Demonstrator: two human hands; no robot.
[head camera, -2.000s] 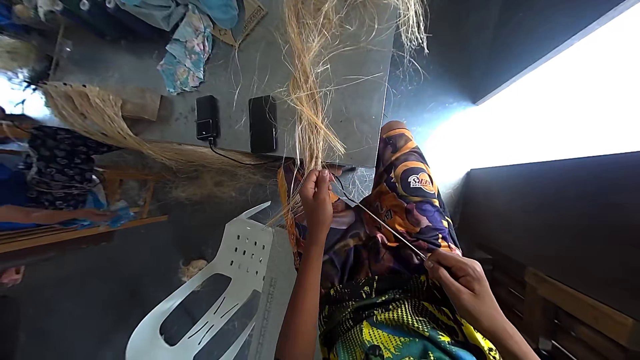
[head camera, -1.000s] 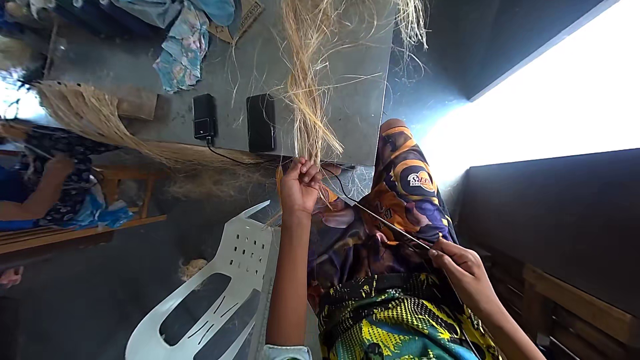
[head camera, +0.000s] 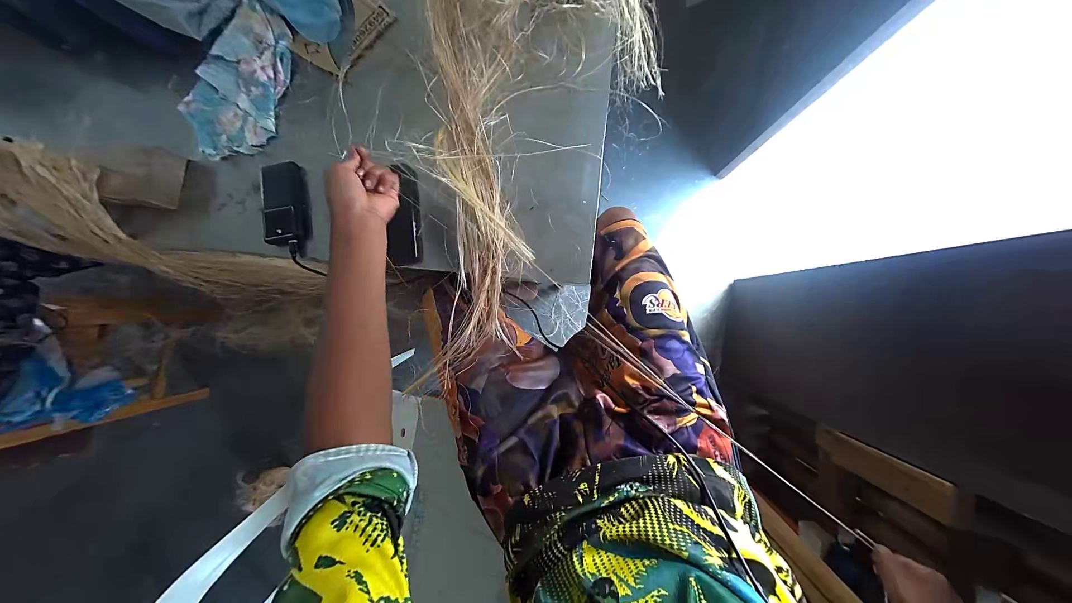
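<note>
My left hand (head camera: 365, 188), fingers closed, is raised over the grey table beside a black phone (head camera: 404, 216). Thin pale strands show near its fingertips; whether it pinches them is not certain. To its right a bundle of pale plant fibres (head camera: 479, 159) lies across the table and hangs over the edge toward my lap. At the lower right edge of the view, my right hand (head camera: 911, 578) holds the end of a thin twisted fibre cord (head camera: 775, 473), which runs taut over my patterned trousers. Part of that hand is cut off.
On the grey table (head camera: 561, 193) are a black device with a cable (head camera: 285, 203), a floral cloth (head camera: 243, 84) and a cardboard piece (head camera: 142, 177). A long fibre bundle (head camera: 109, 239) trails at left. A white plastic chair (head camera: 222, 548) stands lower left, a wooden frame (head camera: 892, 473) at right.
My left hand has left the lower end of the fibre bundle and moved up and left over the table. My right hand has moved down and right, with the cord stretched longer. The person at left is mostly out of view.
</note>
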